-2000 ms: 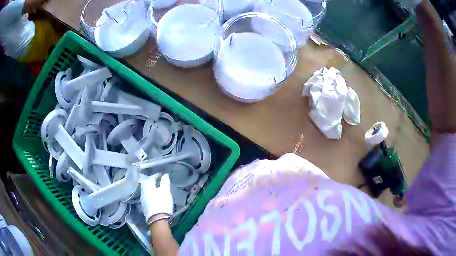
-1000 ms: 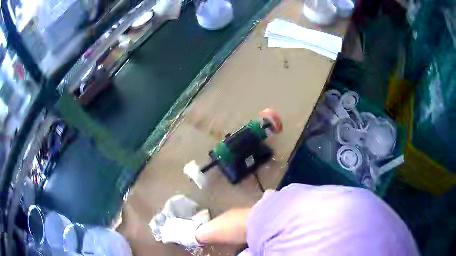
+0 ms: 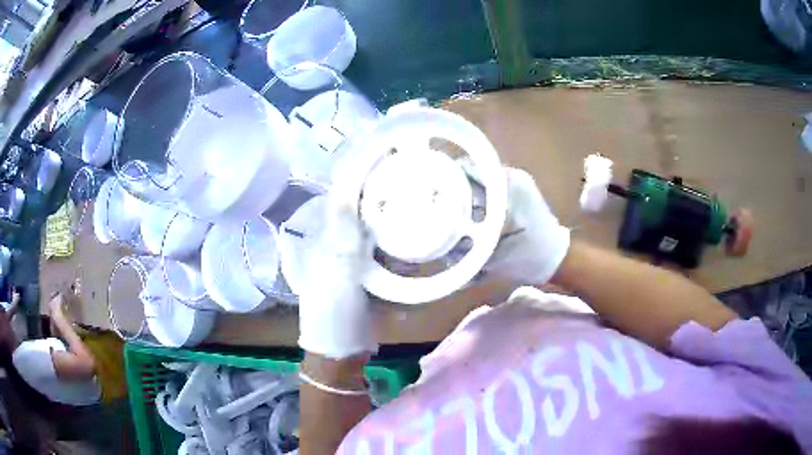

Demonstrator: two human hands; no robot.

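Observation:
I hold a white ring plate face-on in front of me. Its curved slots and raised round centre face the camera. My gloved left hand grips its left side. My gloved right hand is at its right edge, fingers partly hidden behind it. Any stem behind the plate is hidden. I cannot tell whether a rag is in my right hand. Clear-and-white housings stand close to the left, one large one tilted near the plate.
A small green-black motor tool stands on the cardboard-covered bench at right. A green crate of white parts is below left. The dark green conveyor runs behind. Another person's arm shows at far left.
The view has swung left from the tool towards the housings. The ring plate is now held up between both hands. The rag no longer shows on the bench.

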